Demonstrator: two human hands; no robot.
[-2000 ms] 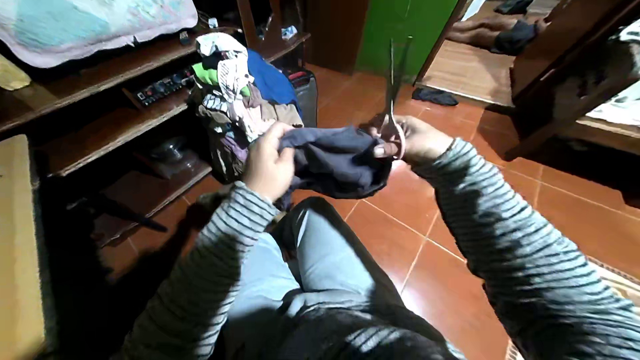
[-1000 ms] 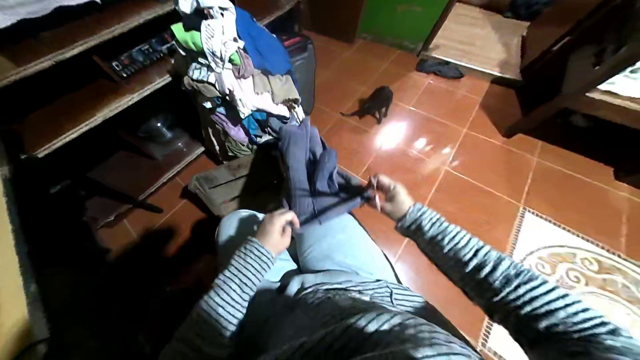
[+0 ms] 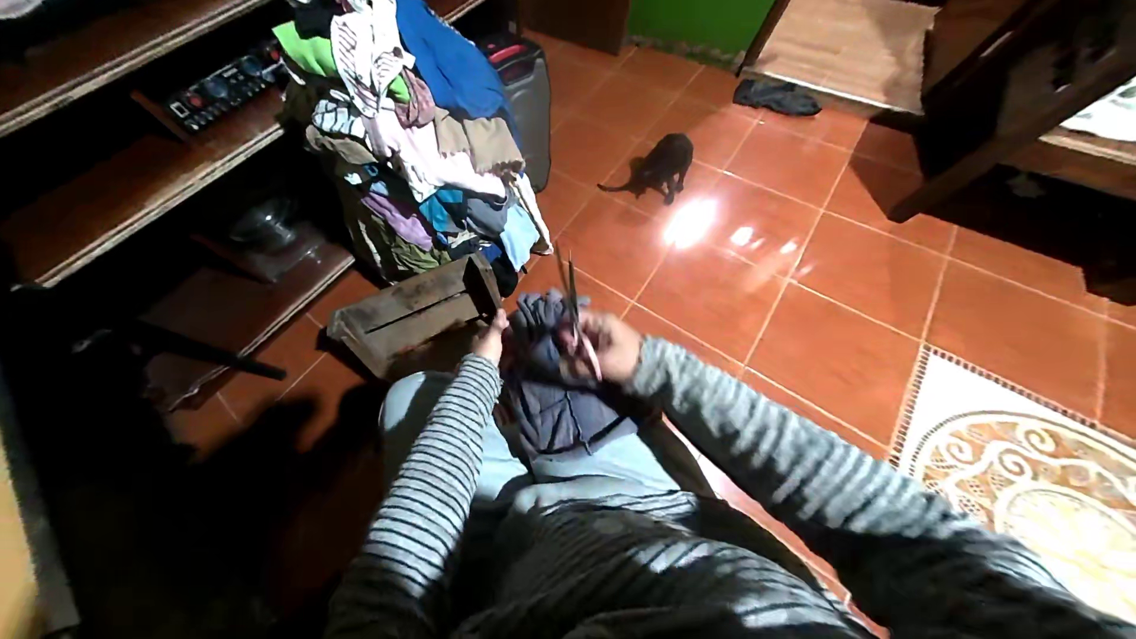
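Observation:
A dark grey cloth garment [image 3: 564, 413] lies bunched over my lap, its upper part raised between my hands. My left hand [image 3: 491, 339] grips its left edge, with the fingers partly hidden by the fabric. In my right hand [image 3: 608, 346] are scissors [image 3: 572, 297], their blades pointing up and slightly apart, the pale handle loop at my fingers. That hand is blurred and lies against the garment's right side; whether it also pinches the cloth I cannot tell.
Before my knees stands a wooden crate [image 3: 404, 311], with a heap of clothes [image 3: 426, 151] behind it. A black speaker [image 3: 525, 106] is beside the heap. A small dark cat [image 3: 666, 167] is on the tiled floor. Wooden shelves [image 3: 151, 213] line the left; a patterned rug [image 3: 1021, 461] lies right.
The garment, stretched between my hands one second ago, is now bunched with my hands closer together. The scissors' blades point up again. The cat, unseen two seconds ago, is in view.

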